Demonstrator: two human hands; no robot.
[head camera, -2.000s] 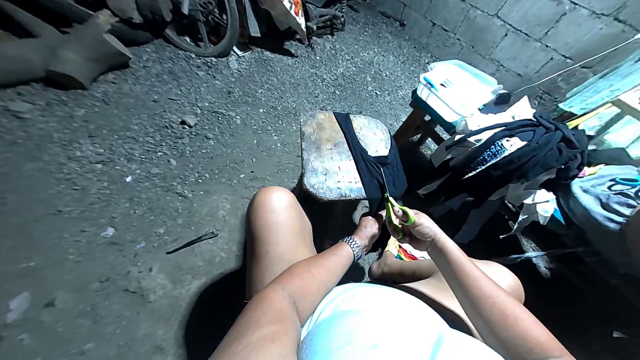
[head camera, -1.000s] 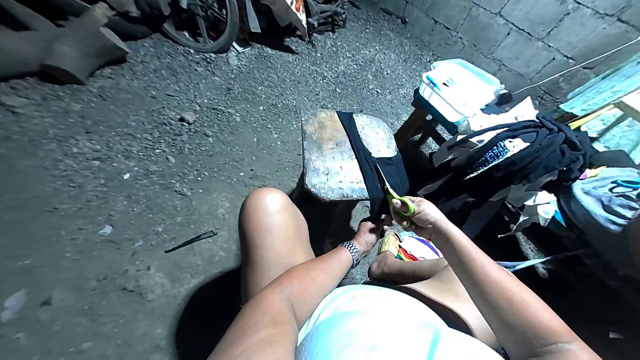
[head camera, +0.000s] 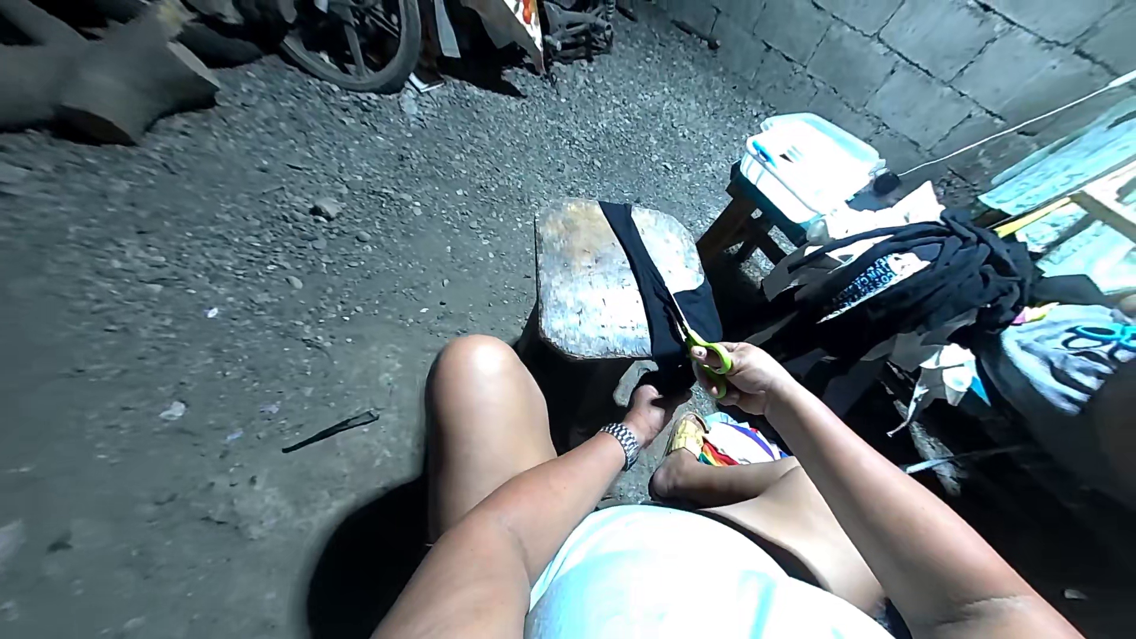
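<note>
My right hand (head camera: 741, 377) grips a pair of scissors with yellow-green handles (head camera: 721, 366), its blades pointing up and left along the black cloth (head camera: 641, 266). This cloth lies across a worn wooden stool (head camera: 586, 284) and hangs over its near right edge. My left hand (head camera: 650, 413), with a metal-band watch (head camera: 624, 444) on the wrist, holds the cloth's near end just below the stool edge; its fingertips are partly hidden in the dark fabric.
A white plastic tub (head camera: 808, 169) stands on a small table behind right. Black cloth (head camera: 941, 266) is heaped at the right, near turquoise-handled scissors (head camera: 1100, 335). Cut logs (head camera: 133, 89) and a wheel (head camera: 355, 44) lie far left. A block wall (head camera: 887, 53) rises behind.
The scissors have shifted relative to the cloth; their blades, apart one second ago, now look closer together. My left hand keeps its hold near the stool's edge.
</note>
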